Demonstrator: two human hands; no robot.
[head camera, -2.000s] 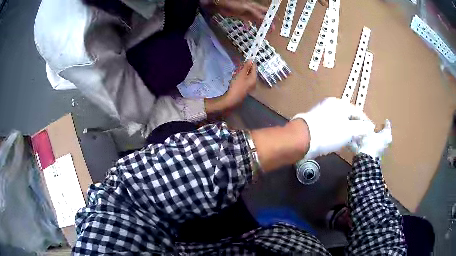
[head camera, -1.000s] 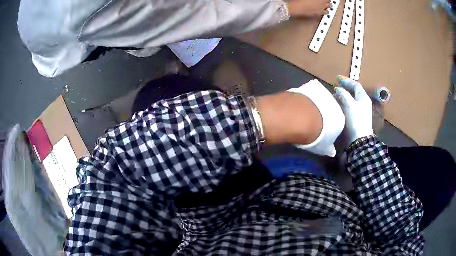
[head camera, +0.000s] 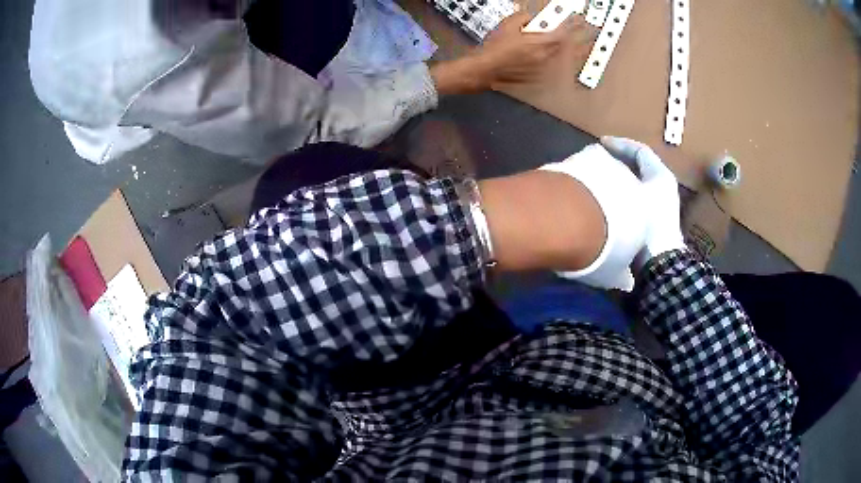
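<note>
My left hand (head camera: 614, 203) and my right hand (head camera: 659, 193), both in white gloves, are together just off the cardboard's near edge. They overlap, and anything between them is hidden. A long white punched strip (head camera: 677, 75) lies on the tan cardboard sheet (head camera: 774, 104) beyond my hands. A small pale round thing with a dark centre (head camera: 726, 171) is near the cardboard's edge, right of my hands; I cannot tell whether it is a tape roll or a can.
Another person's bare hand (head camera: 533, 52) is over the cardboard at the top, by a punched strip (head camera: 604, 42) and a stack of small pieces (head camera: 477, 14). A cardboard box (head camera: 123, 236) and a crumpled plastic bag (head camera: 71, 358) are at the left.
The view has shifted since the first frame. My hands have moved off the cardboard and closer together. The other person's hand reached forward and drew back towards the stack.
</note>
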